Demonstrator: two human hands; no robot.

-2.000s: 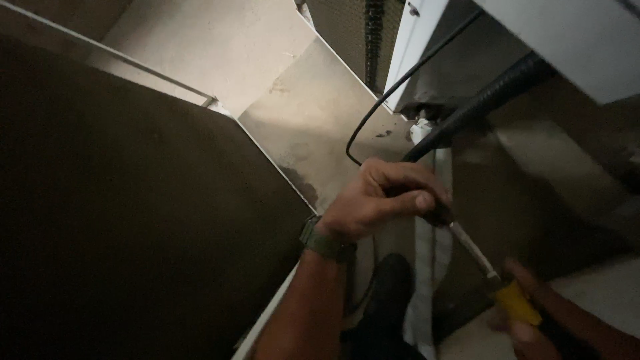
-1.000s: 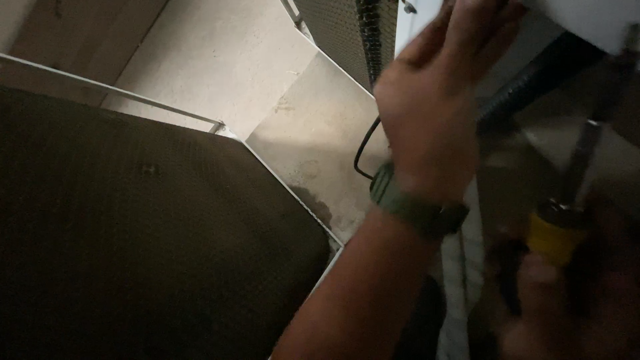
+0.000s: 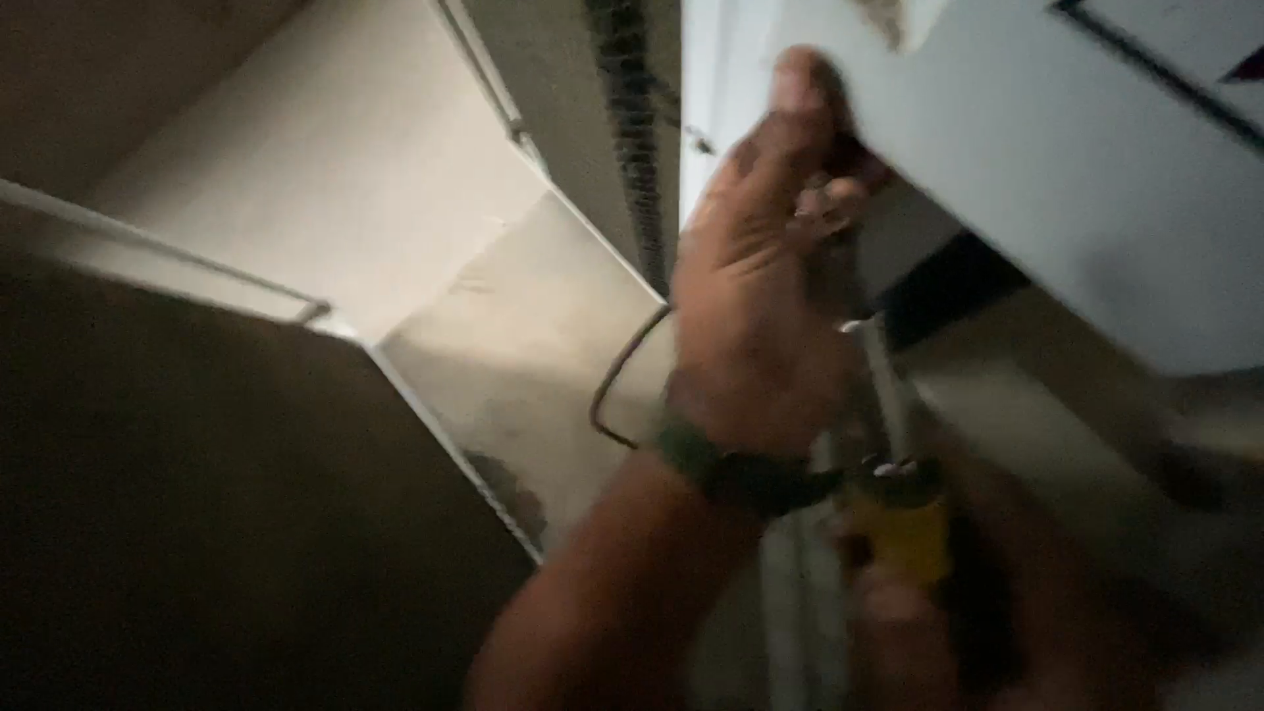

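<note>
My left hand [image 3: 770, 276], with a green watch strap [image 3: 691, 449] at its wrist, is raised at the edge of a white panel [image 3: 1007, 178]. Its fingers are bent and partly hidden, and blur leaves unclear whether they hold anything. Below and to the right, my right hand [image 3: 904, 622] grips the yellow and black handle of a screwdriver-like tool [image 3: 904, 533]. The tool's metal shaft points up past the left wrist, its tip near the left palm. A thin dark cable [image 3: 607, 385] loops out to the left of the left wrist.
A dark mesh-like panel [image 3: 197, 494] with a pale metal edge fills the lower left. Beyond it lies a pale floor [image 3: 326, 148]. A dark ribbed strip [image 3: 632, 128] runs down beside the white panel. Behind the hands is a thick black hose or pipe [image 3: 953, 286].
My left hand has risen from the middle of the view to the white panel since two seconds ago. The yellow-handled tool, tilted before, now points nearly upright in my right hand.
</note>
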